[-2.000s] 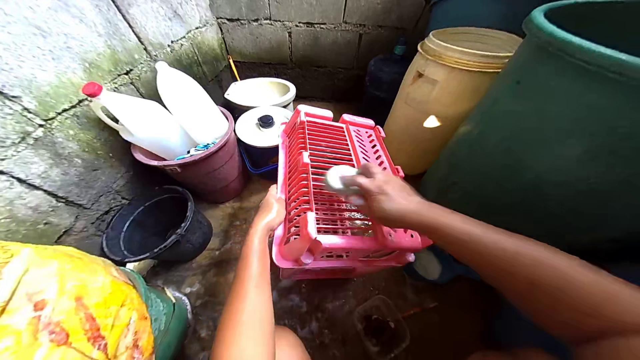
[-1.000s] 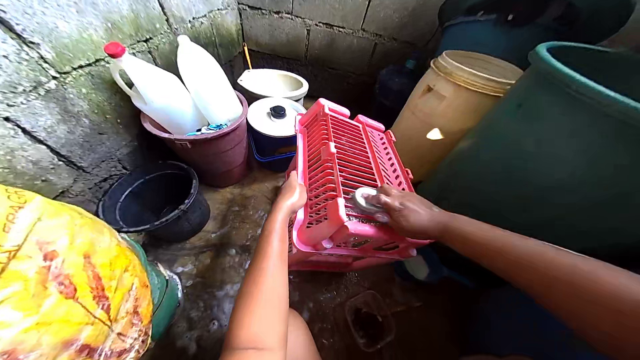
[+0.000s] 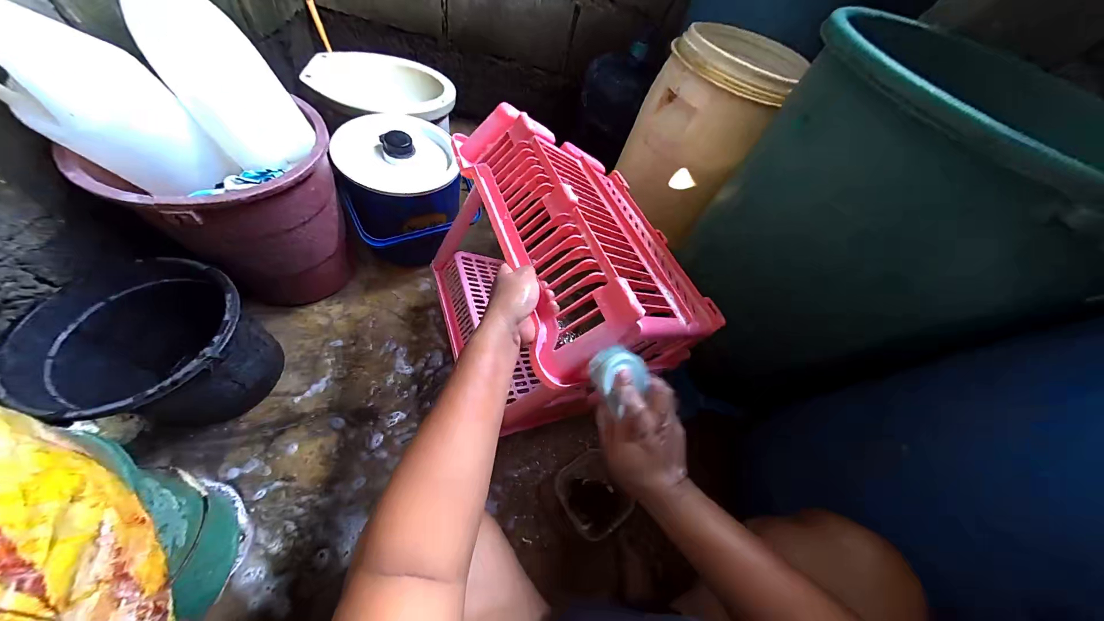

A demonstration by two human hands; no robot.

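A pink plastic dish rack with slotted tiers stands tilted on the wet floor in front of me. My left hand is closed around the rim on its near left side. My right hand holds a pale, round scrubbing pad against or just beside the rack's near lower corner; the hand and pad are blurred, so contact is hard to tell. Below the rack lies a small clear plastic container with something dark in it.
At left are a black bucket, a maroon bin with white jugs, and a yellow bag on a green container. A lidded blue pot stands behind. A beige barrel, green drum and blue surface border the right.
The rack has been tilted and turned, exposing its lower tier at the left. My right hand has moved with the pad from the slotted top to the near lower corner. The view has moved closer.
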